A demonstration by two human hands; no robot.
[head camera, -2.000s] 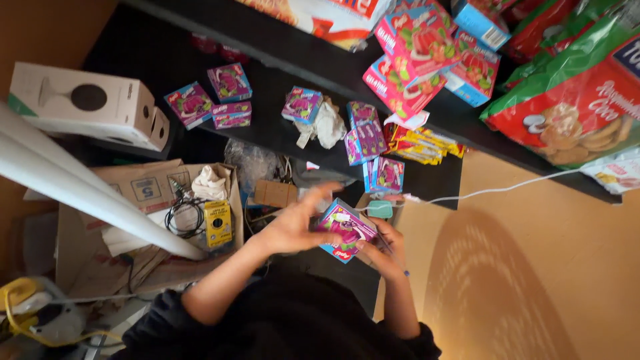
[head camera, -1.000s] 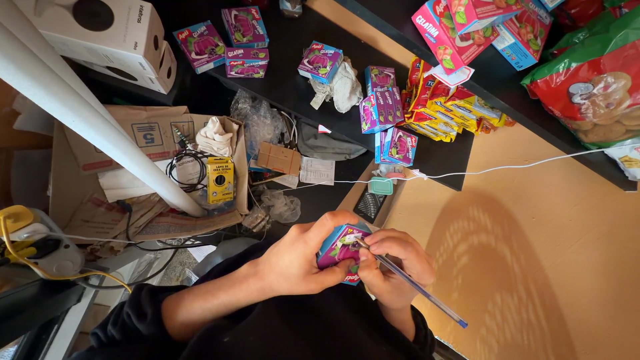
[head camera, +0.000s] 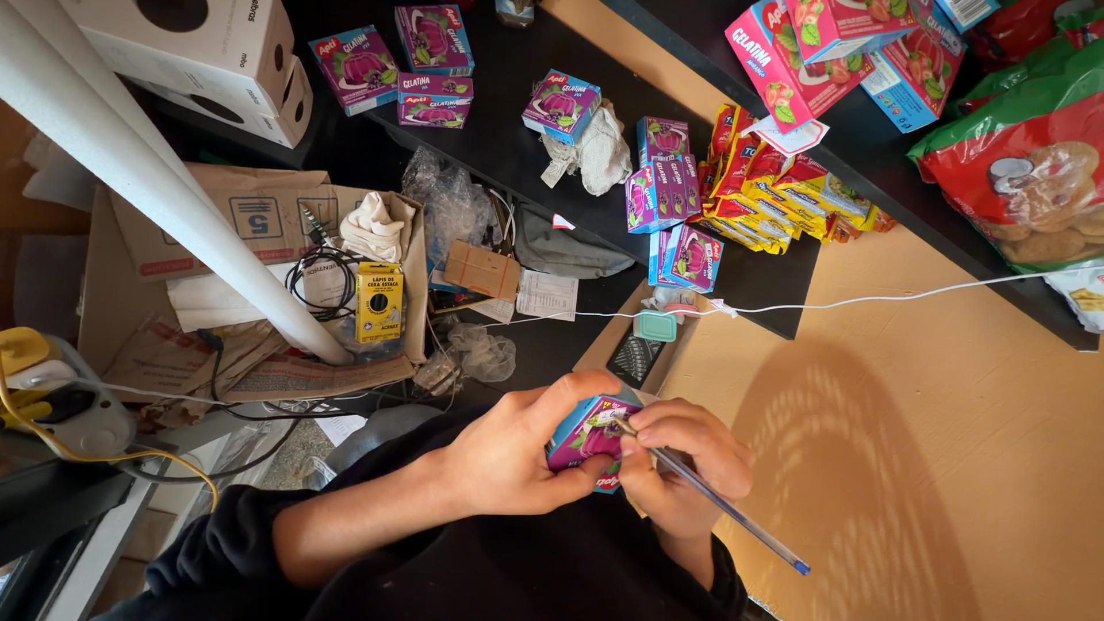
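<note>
My left hand (head camera: 526, 453) grips a purple and blue gelatin box (head camera: 586, 440) in front of my dark clothing. In my right hand (head camera: 686, 461) is a clear ballpoint pen (head camera: 733, 514) with a blue end cap, its tip at the small white label on the box's face. Beyond my hands, on a black shelf (head camera: 492, 129), lie more purple gelatin boxes: one (head camera: 561, 106) rests against a crumpled white cloth (head camera: 598, 153), and several (head camera: 662, 185) stand stacked beside yellow and red packets (head camera: 759, 194).
At left stand an open cardboard box (head camera: 414, 293) holding cables and a yellow crayon box (head camera: 379, 302), a white pole (head camera: 172, 190) and a power strip (head camera: 78, 405). A white cord (head camera: 828, 305) crosses at right, below an upper shelf with strawberry gelatin boxes (head camera: 793, 69) and a biscuit bag (head camera: 1035, 172).
Two seconds ago my left hand was spread over the box and no pen was visible; a second ago the pen was in my right hand at the box. The view has shifted.
</note>
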